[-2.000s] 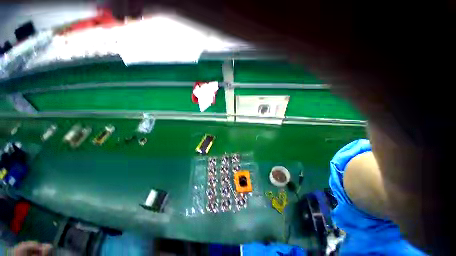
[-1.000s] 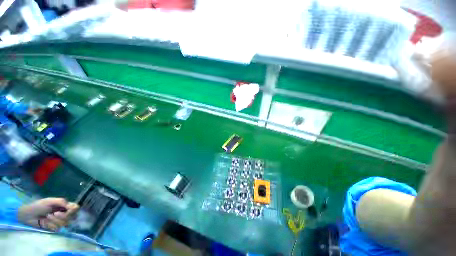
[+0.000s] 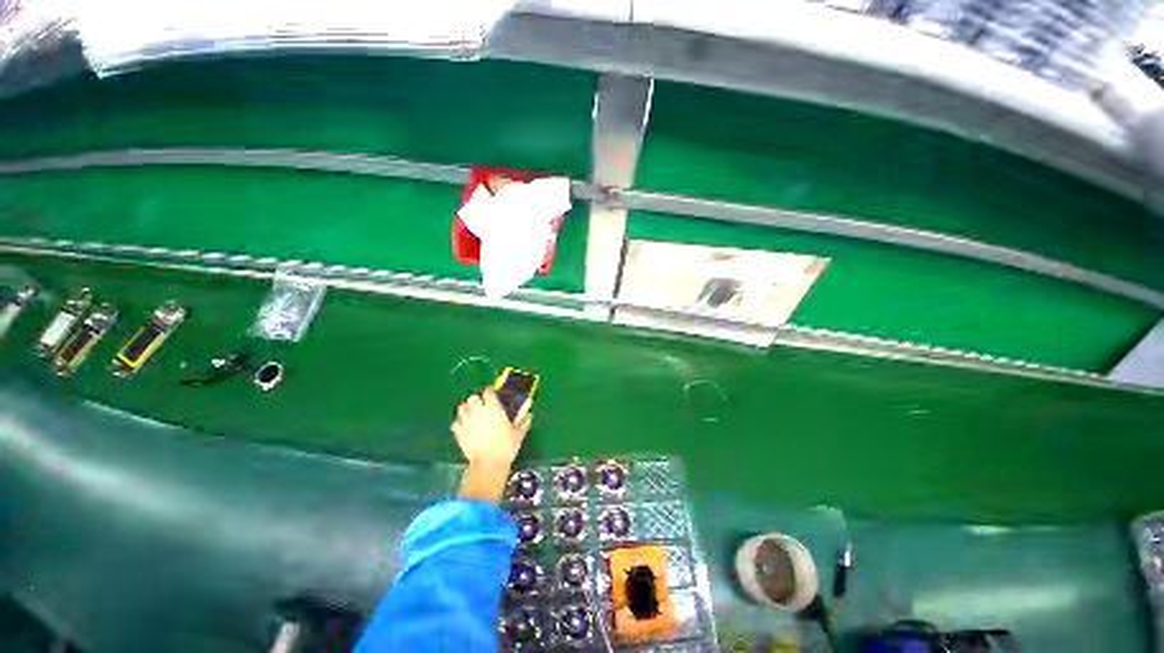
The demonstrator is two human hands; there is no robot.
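My left hand [image 3: 489,430], in a blue sleeve, reaches up from the bottom edge. Its fingers are around the lower end of a small yellow-edged device [image 3: 516,392] with a dark face. Just below lies a clear blister tray [image 3: 664,480] with rows of round metal-rimmed units [image 3: 571,480]; my forearm covers its left side. An orange square fixture [image 3: 642,594] with a black centre sits on the tray's lower right. My right hand is not in view.
A pale round pot [image 3: 776,570] stands right of the tray, near a dark cable. Several yellow-edged devices [image 3: 151,339], a small ring [image 3: 268,375] and a clear bag [image 3: 290,306] lie at left. White cloth [image 3: 517,232] hangs in a red holder.
My left hand has reached onto the yellow-edged device and closed on its lower end. The raised arm at the right has left the picture. The view has moved closer to the bench.
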